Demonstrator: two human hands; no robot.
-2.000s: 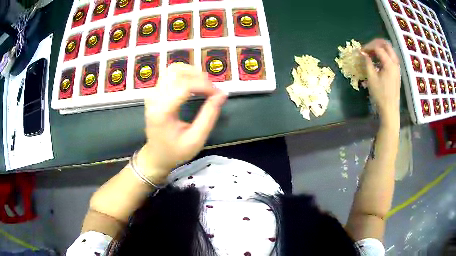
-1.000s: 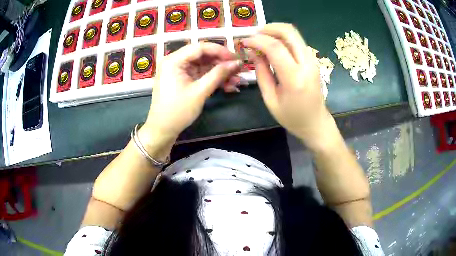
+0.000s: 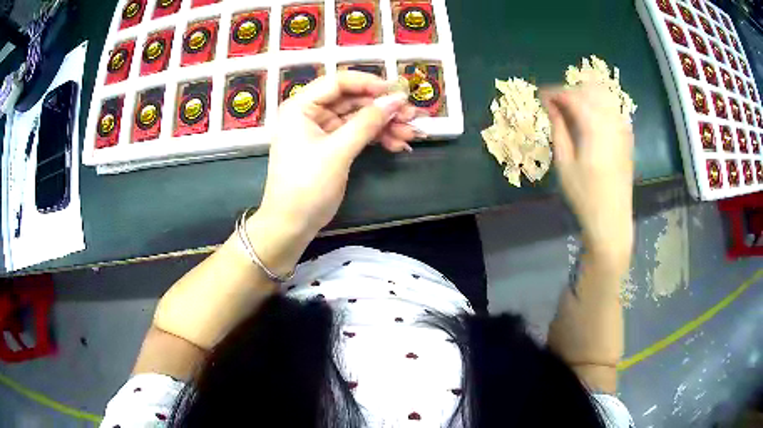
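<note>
My left hand is over the lower right of the white foam tray, thumb and fingertips pinched on a small pale piece. It partly hides the units in the front row. Red units with black rings and gold discs, such as this red unit, sit in the square pockets. My right hand is blurred, between and over the two piles of cream scraps. Whether its fingers hold anything cannot be told. The left scrap pile is mostly uncovered; the right scrap pile is partly behind the hand.
A second foam tray of red units stands at the right. A black smartphone lies on a white paper sheet at the left. Red stools show below the bench edge, and a yellow line crosses the grey floor.
My right hand has moved from beside my left hand, over the tray edge, rightward to the scrap piles. My left hand stays pinched at nearly the same place over the tray.
</note>
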